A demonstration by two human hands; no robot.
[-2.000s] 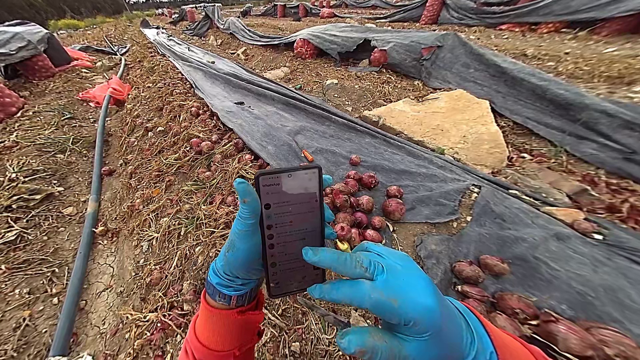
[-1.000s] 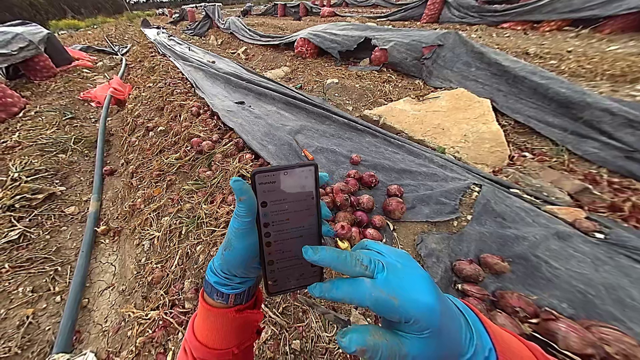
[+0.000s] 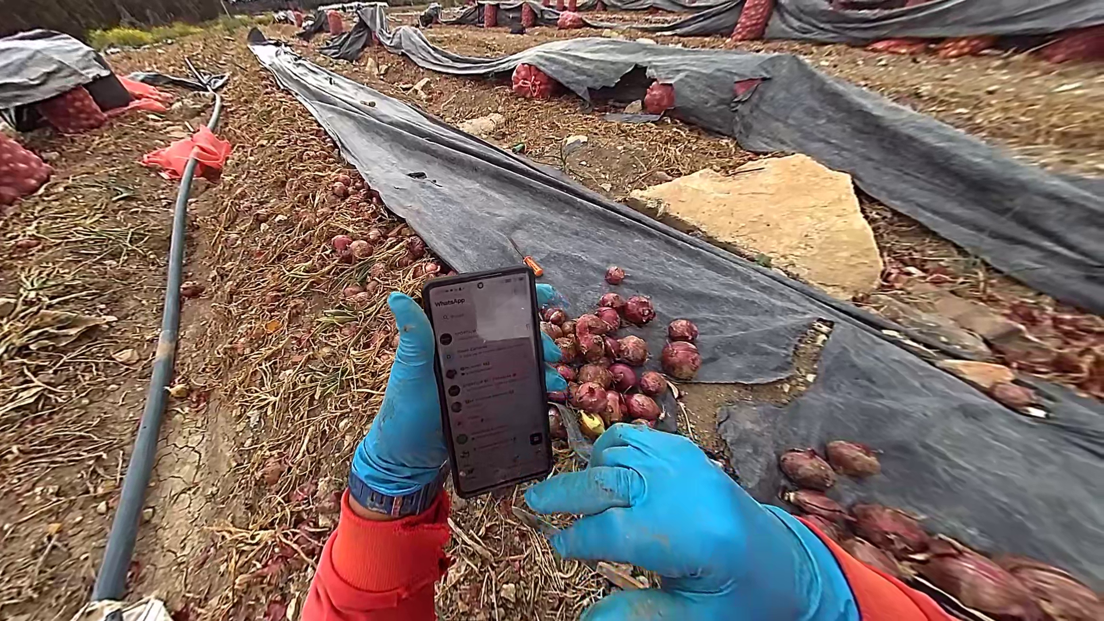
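My left hand (image 3: 405, 405), in a blue glove, holds a smartphone (image 3: 492, 384) upright, its lit screen showing a list with writing. Fingertips of that hand show past the phone's right edge. My right hand (image 3: 681, 526), also gloved in blue, is just right of the phone's lower corner with fingers bent and nothing visible in it; its palm side is hidden. Behind the phone, a pile of red onions (image 3: 633, 349) lies at the edge of a grey fabric sheet (image 3: 483, 198). An orange-handled tool (image 3: 533, 266), only partly visible, rests on the sheet.
More red onions (image 3: 888, 528) lie at the lower right. A grey hose (image 3: 164, 345) runs along the left, crossed by red netting (image 3: 194, 153). A flat pale rock (image 3: 776, 216) lies between fabric sheets. Filled red mesh sacks (image 3: 660, 97) stand farther back; dry stalks cover the soil.
My right hand has drawn back from the phone's screen toward the lower right, its fingers more bent. My left hand still holds the phone.
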